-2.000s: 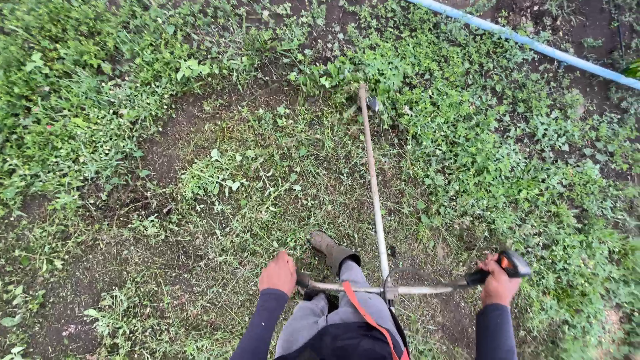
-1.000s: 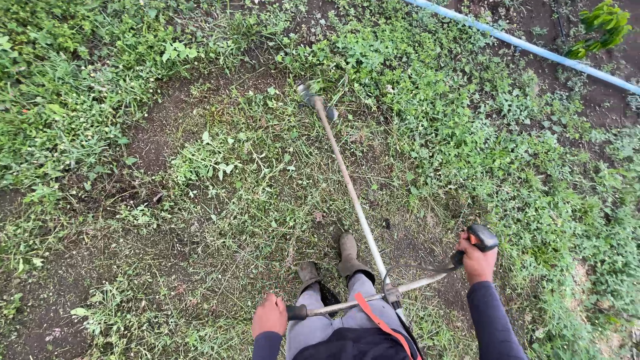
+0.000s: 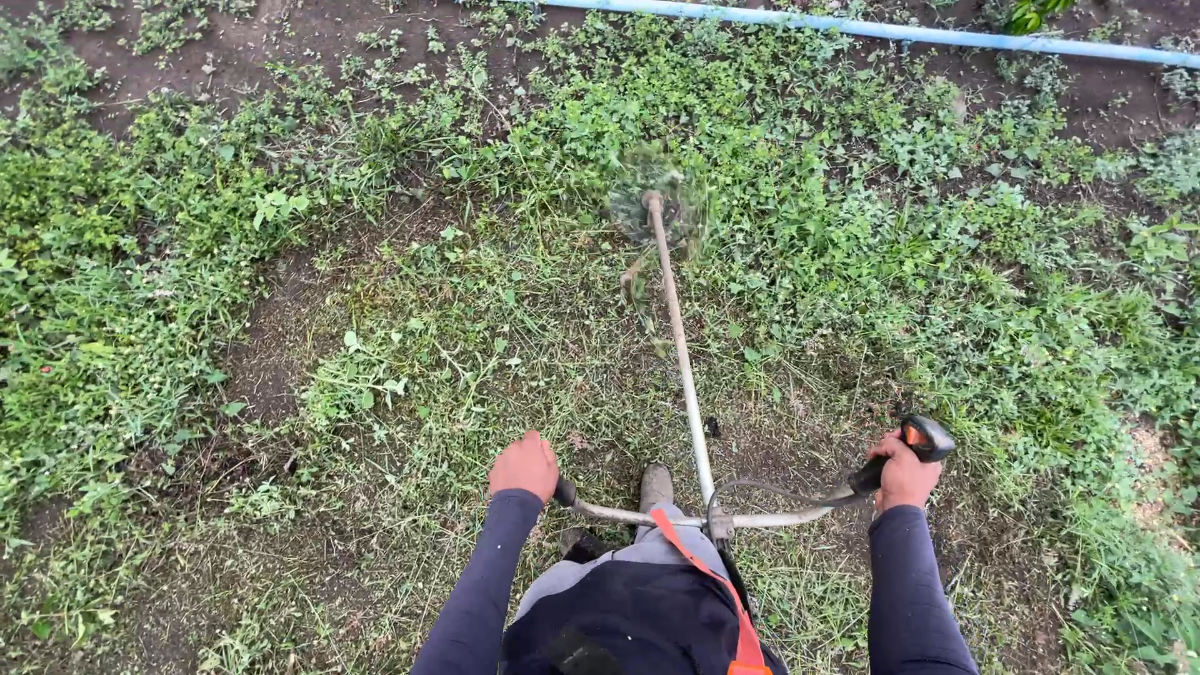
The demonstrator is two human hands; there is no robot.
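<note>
A brush cutter's pale metal shaft runs forward from my waist, its blurred cutting head among green weeds with clippings around it. My left hand is closed around the left handlebar grip, whose dark end shows beside it. On the other side my right hand holds the black control grip with its orange part. The curved handlebar meets the shaft at a clamp, and an orange-red strap hangs by it.
A light blue pipe crosses the ground at the top. Leafy weeds grow ahead and on both sides, with bare soil and cut grass between them. My boot is just behind the handlebar.
The cutting head has swung left, then back to the right and forward into the weeds. Both hands have stayed on the grips. The view has shifted.
</note>
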